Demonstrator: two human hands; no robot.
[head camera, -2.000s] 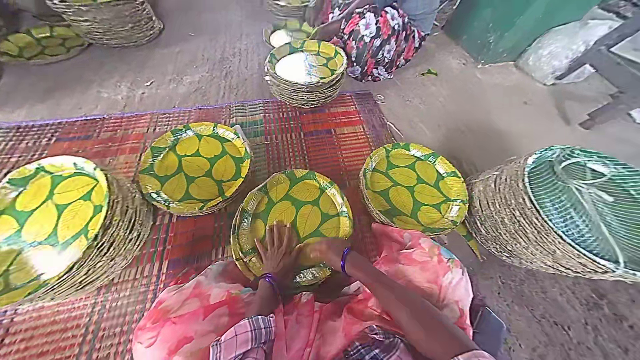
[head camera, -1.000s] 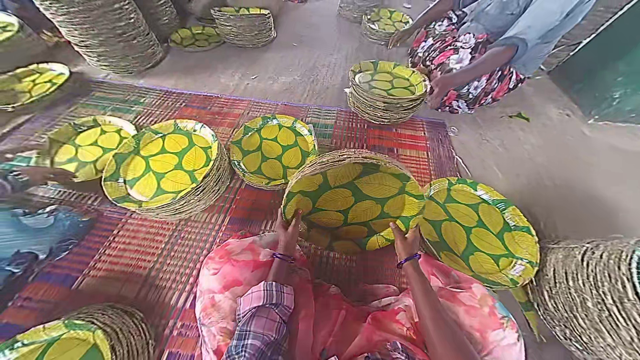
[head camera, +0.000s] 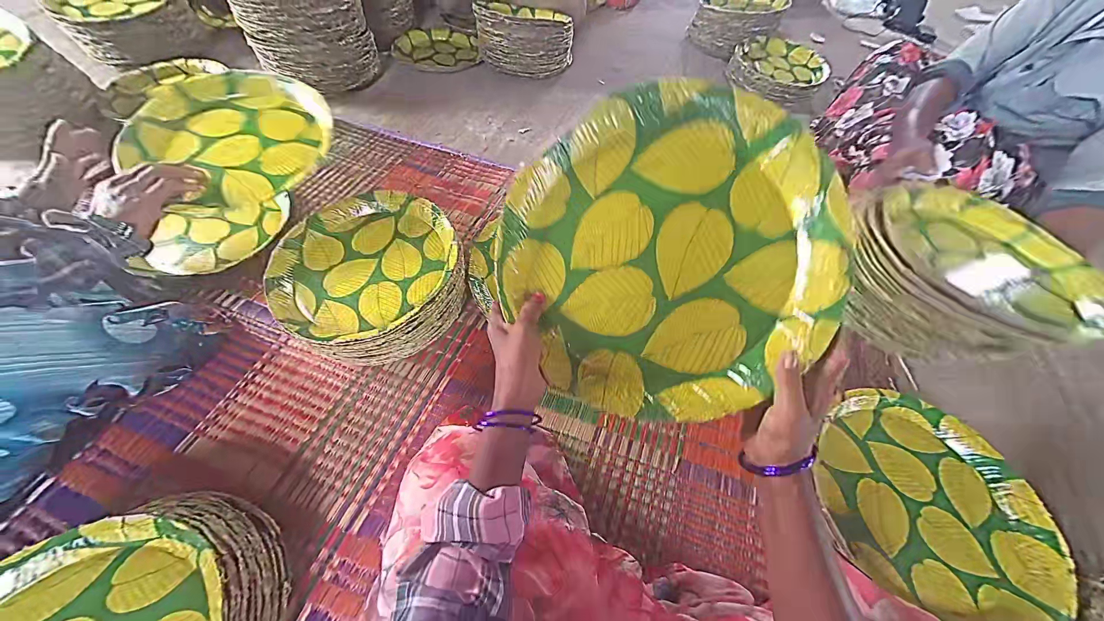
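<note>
Both my hands hold up a round, leaf-patterned plate (head camera: 677, 250) in green and yellow, its shiny face toward me. My left hand (head camera: 517, 345) grips its lower left edge, thumb on the face. At its lower right edge is my right hand (head camera: 793, 414), with the fingers partly behind the rim. Whether more than one plate is held cannot be told. A similar plate (head camera: 940, 509) lies to the right of my right forearm. To the left of my left hand a stack of such plates (head camera: 366, 267) rests on the woven mat; part of another plate shows behind the held one.
A person's hand (head camera: 147, 190) touches plates (head camera: 224, 147) at the left. Another person, in floral cloth (head camera: 931, 129), sits at the upper right beside a blurred plate stack (head camera: 966, 267). Tall stacks (head camera: 302, 43) stand beyond the striped mat (head camera: 285, 423); one more stack (head camera: 250, 552) is at lower left.
Two seconds ago my hands pressed on a plate near my lap; then they held a tilted one. Now the held plate is raised higher, facing me. The view has swung left.
</note>
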